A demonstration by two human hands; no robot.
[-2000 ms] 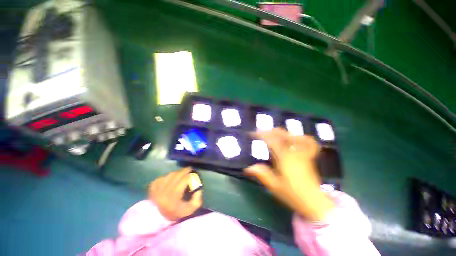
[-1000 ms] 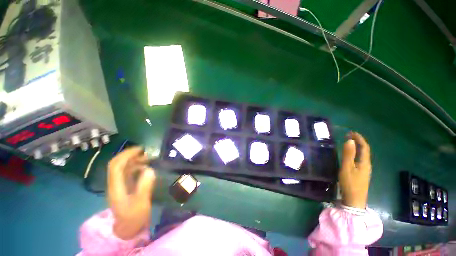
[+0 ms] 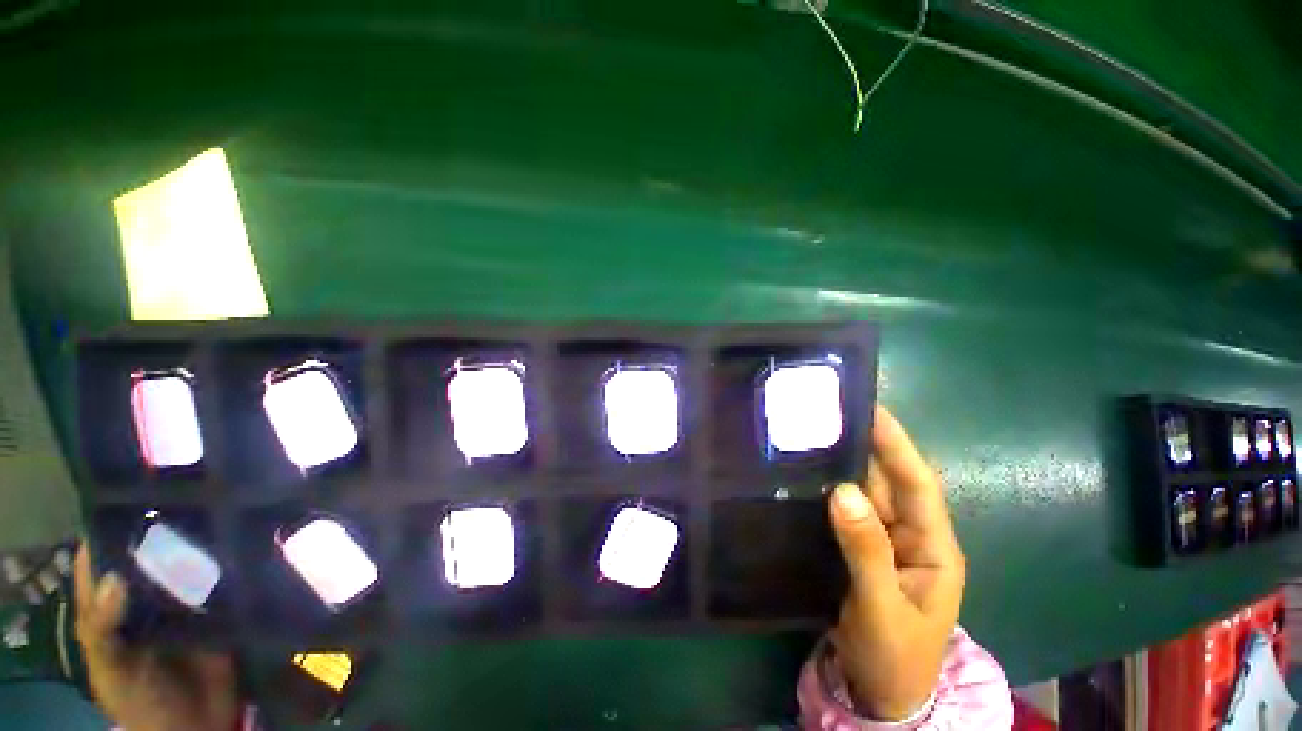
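Note:
A black foam tray [image 3: 536,486] with two rows of five pockets is held up close in front of me. Smartwatch units [image 3: 488,409] with white lit screens lie in its pockets; the bottom right pocket is empty. My left hand [image 3: 150,664] holds the tray's lower left corner, partly hidden by it. My right hand [image 3: 897,586] grips the right end, thumb on top. A separate watch unit [image 3: 326,667] with a yellowish face shows just below the tray, partly hidden.
A yellowish-white paper sheet [image 3: 193,243] lies behind the tray at left. Another black watch tray [image 3: 1221,483] lies on the green bench at right. A red basket [image 3: 1214,664] shows at lower right. A white cable [image 3: 857,86] hangs at the top.
Both hands have taken hold of the tray's ends and the tray has been raised closer to the camera. The view has shifted right, with the power supply now mostly out of sight.

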